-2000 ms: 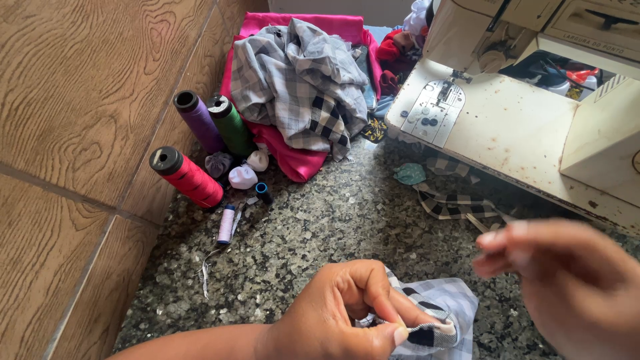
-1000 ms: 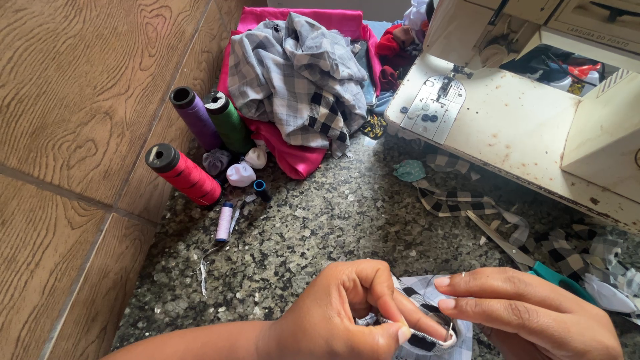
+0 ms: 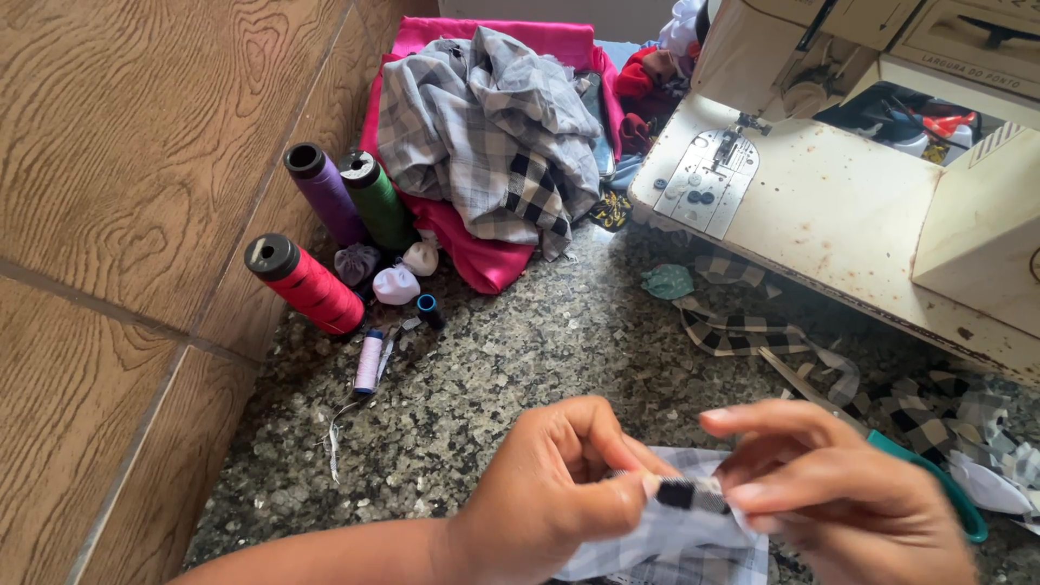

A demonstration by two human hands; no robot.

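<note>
Low in the head view, my left hand [image 3: 569, 487] pinches the folded edge of a grey-and-white checked cloth [image 3: 691, 548] between thumb and fingers. A black-and-white checked strip shows along that edge. My right hand [image 3: 845, 487], slightly blurred, is at the other end of the same edge, its thumb and a finger close together on the cloth; the index finger is raised. Whether it holds a needle or thread cannot be seen. Scissors with a teal handle [image 3: 934, 479] lie on the granite, partly behind my right hand.
A sewing machine [image 3: 812, 187] stands at the upper right, with checked fabric scraps [image 3: 739, 335] below it. Purple [image 3: 329, 195], green [image 3: 380, 203] and red thread cones [image 3: 313, 288] stand left, near a small pink spool [image 3: 368, 361]. Crumpled checked fabric [image 3: 487, 130] rests on pink satin [image 3: 487, 264].
My right hand was raised at the right two seconds ago, came in to the cloth, and is now at its edge. The cloth's edge, earlier curved, now lies straighter between the hands.
</note>
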